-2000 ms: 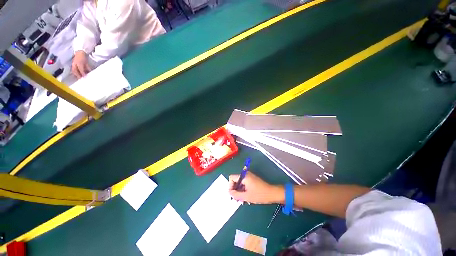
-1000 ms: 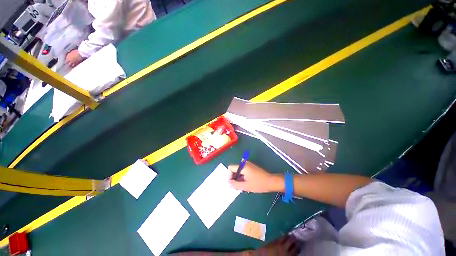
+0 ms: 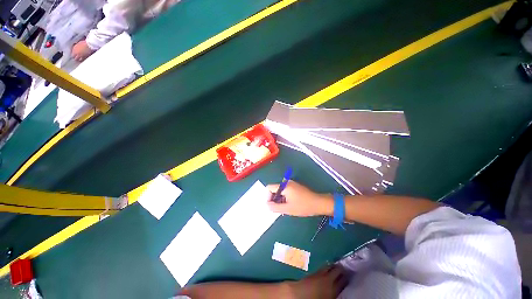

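Note:
My right hand (image 3: 294, 200), with a blue band on the wrist, comes in from the right and grips a dark pen (image 3: 284, 183) with a blue end. It rests on the right edge of a white sheet (image 3: 248, 219); the pen's tip is hidden. My left hand (image 3: 321, 285) lies at the bottom edge, its forearm reaching in from the left; its fingers are partly hidden against white cloth. A white card with an orange patch (image 3: 291, 256) lies between my hands. A thin metallic tool (image 3: 318, 228) is beside my right wrist.
Two more white sheets (image 3: 190, 249) (image 3: 160, 196) lie left. A red bin (image 3: 248, 152) with small pieces stands beyond, beside fanned grey-brown strips (image 3: 350, 121). Another red box (image 3: 21, 271) is far left. Yellow strips (image 3: 361, 73) edge the green line. A person's hand (image 3: 81, 51) is across.
My left hand and forearm have come into view along the bottom. The bench has shifted upward in the picture. My right hand stays on the same sheet with the pen.

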